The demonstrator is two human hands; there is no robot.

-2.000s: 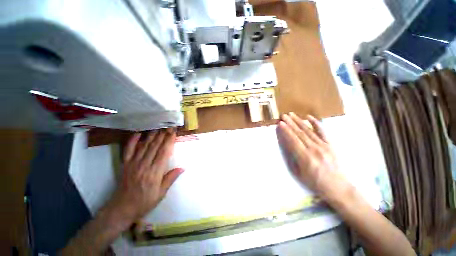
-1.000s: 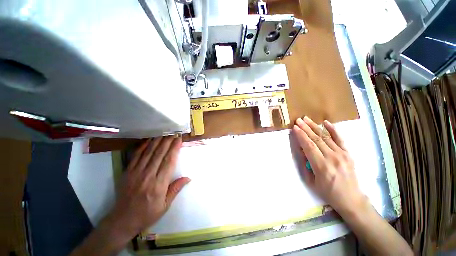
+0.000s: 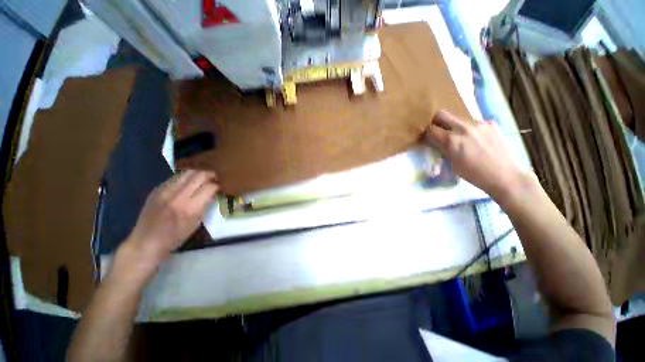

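A brown bag panel [image 3: 318, 134] lies over the white positioning template [image 3: 382, 177], under the yellow presser clamp [image 3: 325, 72]. A black label patch [image 3: 194, 145] shows near its left edge. My left hand [image 3: 180, 205] is at the panel's near left corner, fingers on or around the edge. My right hand [image 3: 467, 145] pinches the near right edge, fingers bent. A thin metal tip [image 3: 520, 130] sticks out to the right of my right hand; the rest of that tool is hidden. Both hands are somewhat blurred.
The sewing machine head [image 3: 230, 39] stands behind the panel. A stack of brown panels [image 3: 566, 141] is on the right. Another brown panel [image 3: 67, 177] lies far left beside a black sheet [image 3: 141, 127]. A dark screen [image 3: 559, 14] is at the right rear.
The panel has come toward me from under the clamp and now covers most of the template. Both hands went from lying flat to its near edge. The view has shifted, showing more table.
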